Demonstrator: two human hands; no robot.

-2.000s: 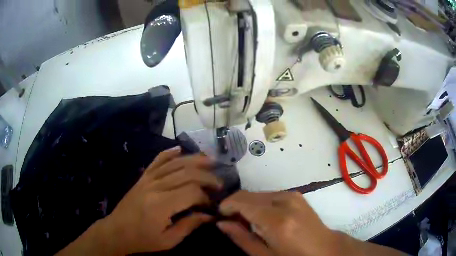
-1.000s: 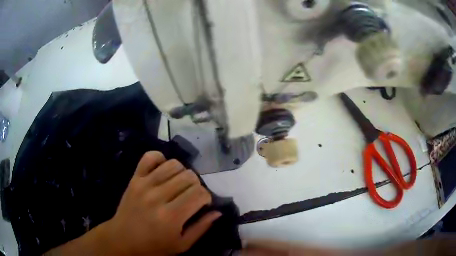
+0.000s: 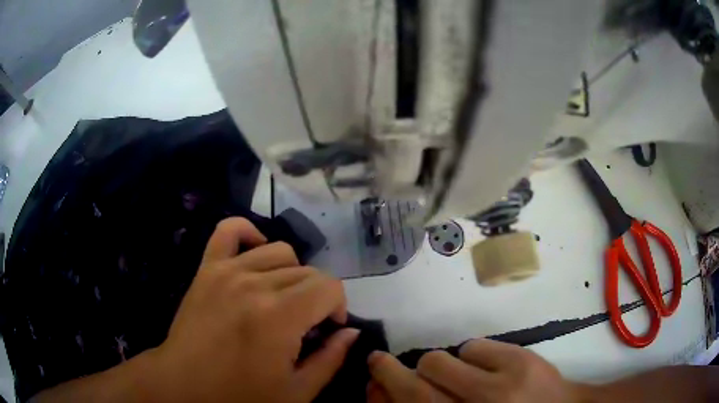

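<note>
The black fabric [image 3: 134, 244] with scattered small light tufts lies on the white table, left of and in front of the machine. My left hand [image 3: 260, 307] pinches its edge between thumb and fingers, in front of the needle plate [image 3: 339, 252]. My right hand [image 3: 473, 374] is at the bottom edge, partly cut off, its fingertips at the right end of the fabric; its grip is partly hidden. The presser foot [image 3: 373, 220] stands over the plate with no fabric under it. The white sewing machine head [image 3: 339, 86] fills the upper middle.
Red-handled shears [image 3: 642, 279] lie at the right, blades pointing to the upper left. A cream tension knob [image 3: 506, 257] hangs right of the round perforated disc [image 3: 446, 237]. A dark ragged seam line [image 3: 552, 328] crosses the table. A black handle loop [image 3: 644, 153] shows behind the shears.
The view has moved closer to the machine head. Since one second ago, my right hand has come back into view beside the fabric edge. My left hand stays on the fabric.
</note>
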